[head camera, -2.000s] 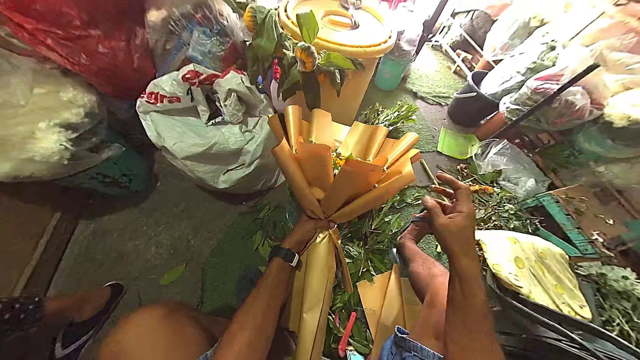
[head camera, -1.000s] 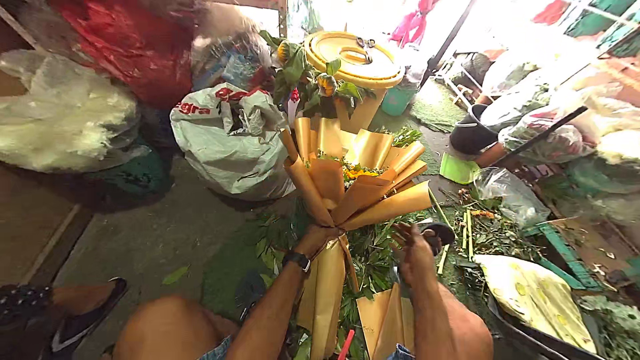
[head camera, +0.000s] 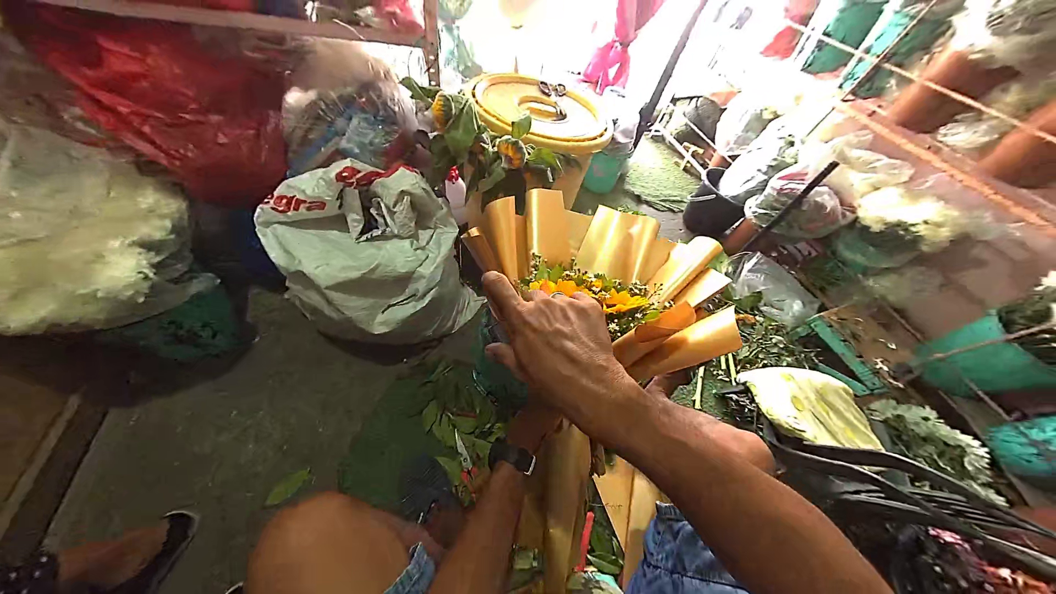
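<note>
A bouquet of yellow-orange flowers (head camera: 623, 300) with small filler blooms stands in pleated gold wrapping paper (head camera: 610, 239). My left hand (head camera: 535, 419), with a dark watch on its wrist, is around the gathered neck of the wrap, partly hidden under my right forearm. Across the front left of the bouquet lies my right hand (head camera: 561, 342), touching the paper edge near the blooms; its fingertips are partly hidden, so whether it grips the paper is unclear. Below, the long paper tail (head camera: 565, 495) hangs between my legs, beside another piece of gold paper (head camera: 615, 499).
A yellow-lidded bucket (head camera: 540, 115) with sunflowers (head camera: 511, 152) stands behind the bouquet. At left are a white sack (head camera: 371, 264) and bagged white flowers (head camera: 91, 239). Cut leaves (head camera: 462, 412) litter the floor. A yellow patterned cloth (head camera: 813, 404) and a black bucket (head camera: 714, 202) are at right.
My right hand has moved from the right of the bouquet, over the left forearm, to its front left side. My left hand remains at the wrap's neck.
</note>
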